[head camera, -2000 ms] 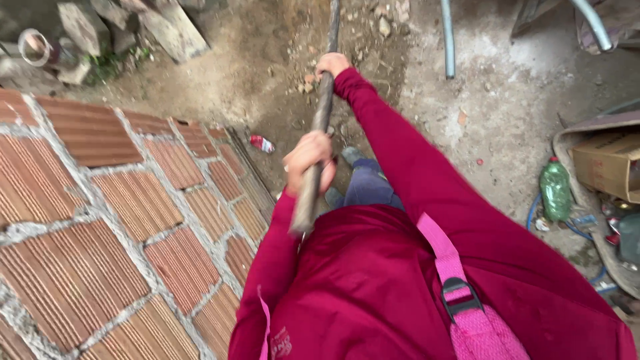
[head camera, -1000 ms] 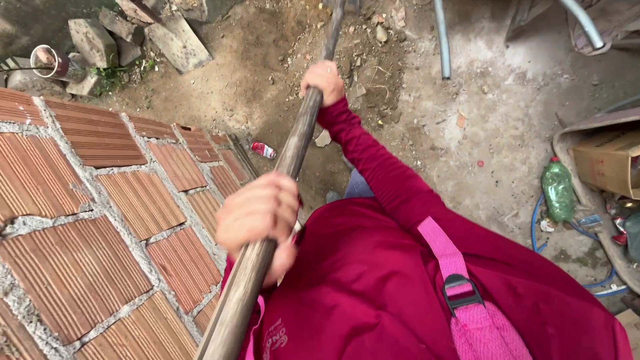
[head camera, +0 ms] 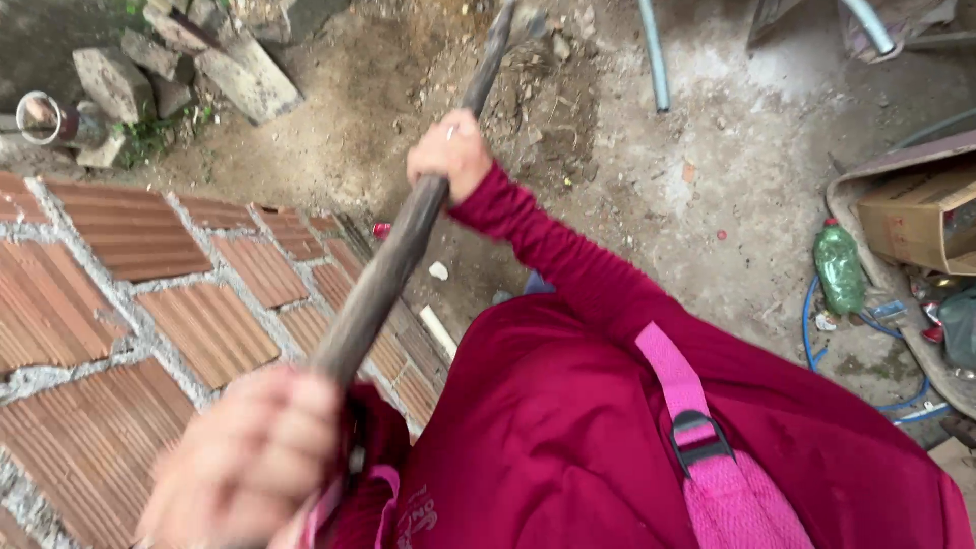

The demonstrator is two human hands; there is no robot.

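A long wooden handle (head camera: 381, 282) slants from the lower left up to the top of the head view. My left hand (head camera: 248, 457), blurred and close to the camera, is closed around its lower part. Farther along, my right hand (head camera: 451, 152), with a ring on one finger, grips the same handle. The far end reaches loose soil and rubble (head camera: 534, 91) at the top; whatever tool head it bears cannot be made out.
A hollow clay brick wall (head camera: 206, 320) stands close on the left. Broken concrete blocks (head camera: 114, 84) lie at the upper left. On the right are a green plastic bottle (head camera: 839, 267), a blue hose (head camera: 810, 328), a cardboard box (head camera: 907, 221) and metal tubes (head camera: 654, 57).
My left hand has come up nearer the camera and toward the lower left since two seconds ago. Both hands still hold the handle.
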